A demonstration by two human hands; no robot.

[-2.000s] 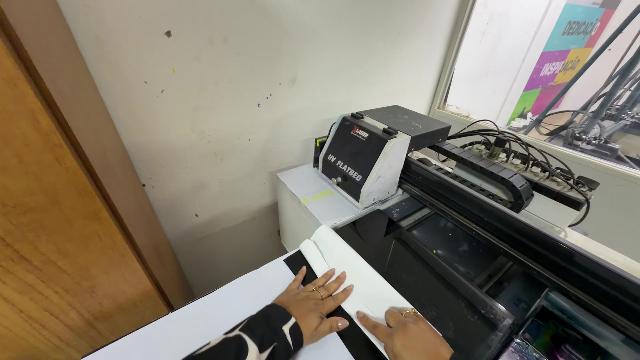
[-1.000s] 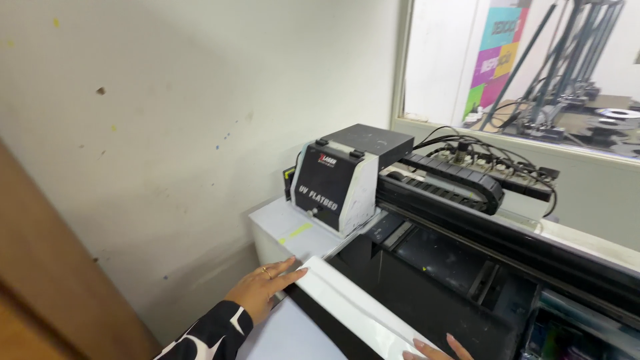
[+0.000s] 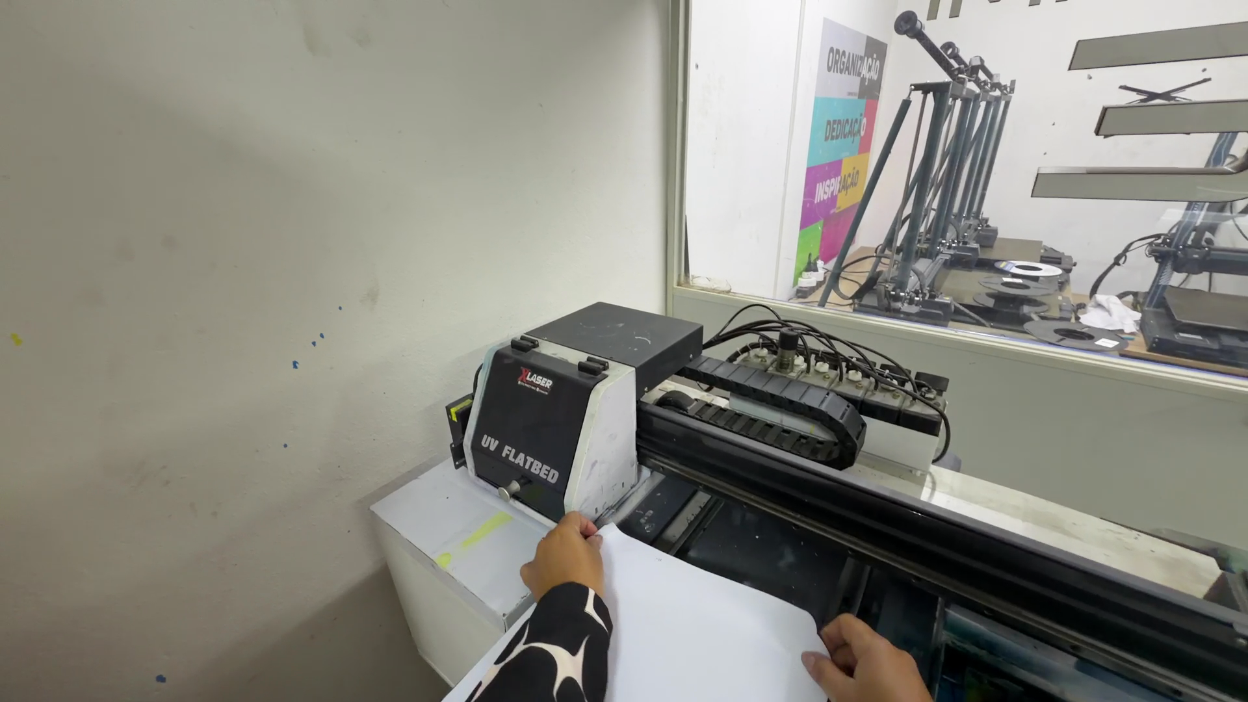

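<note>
A white sheet [image 3: 697,624] is held by its far corners over the near side of a UV flatbed printer. My left hand [image 3: 567,558] pinches the far left corner, close below the black and white print-head carriage [image 3: 551,419]. At the right corner, my right hand [image 3: 866,661] grips the edge between thumb and fingers. The dark printer bed [image 3: 756,546] shows beyond the sheet. The lower part of the sheet runs out of view.
The printer's black gantry rail [image 3: 877,526] crosses to the right, with a cable chain [image 3: 770,409] and black cables behind it. A wall [image 3: 244,292] stands at the left. Beyond a window are 3D printers [image 3: 936,195] and filament spools [image 3: 1019,286].
Both hands, pressing flat on a folded white sheet and a black strip two seconds ago, now hold the sheet's corners. The sheet is opened out wider. The view has swung right and up.
</note>
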